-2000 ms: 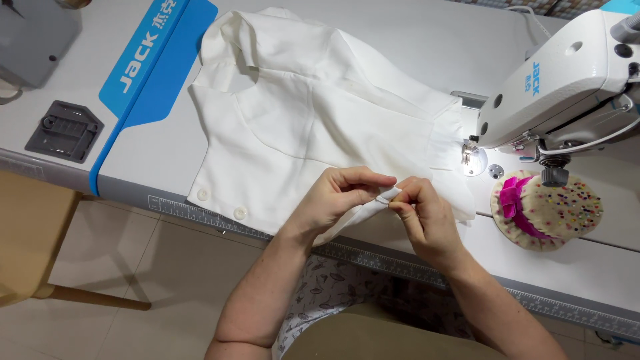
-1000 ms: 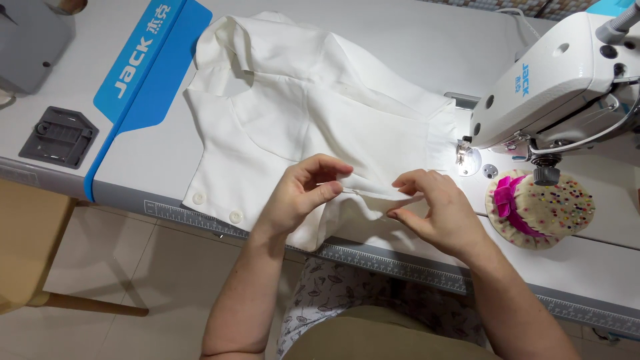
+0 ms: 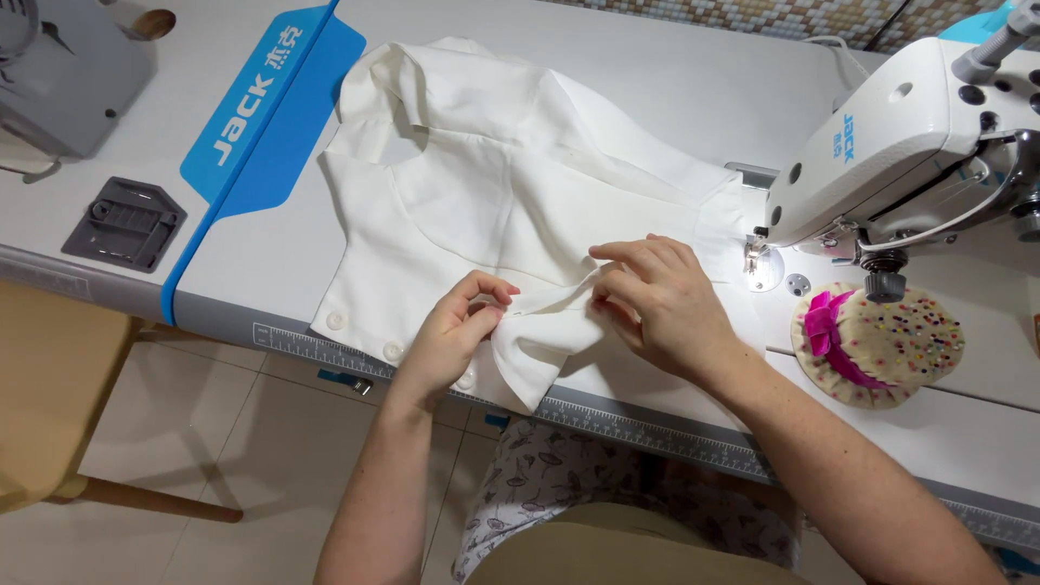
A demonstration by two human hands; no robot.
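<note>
A white garment (image 3: 455, 195) with pale buttons (image 3: 393, 351) along its near left edge lies on the sewing table. My left hand (image 3: 455, 329) pinches a folded edge of the garment between thumb and fingertips. To its right, my right hand (image 3: 650, 301) has its fingers bent around the raised strip of the same fabric, the fingertips partly hidden behind it. A corner of the cloth hangs over the table's front edge between my hands. The garment's right end lies beside the presser foot (image 3: 756, 253) of the white sewing machine (image 3: 877, 154).
A hat-shaped pincushion (image 3: 881, 345) full of coloured pins sits right of my right hand. A ruler strip (image 3: 650, 426) runs along the table's front edge. Far left are a grey plastic fitting (image 3: 126, 223) and another machine's grey body (image 3: 73, 73). A wooden stool (image 3: 57, 390) stands at lower left.
My hands were close together at the cloth edge two seconds ago, then moved apart. The right hand was more open one second ago and has now come back onto the fabric.
</note>
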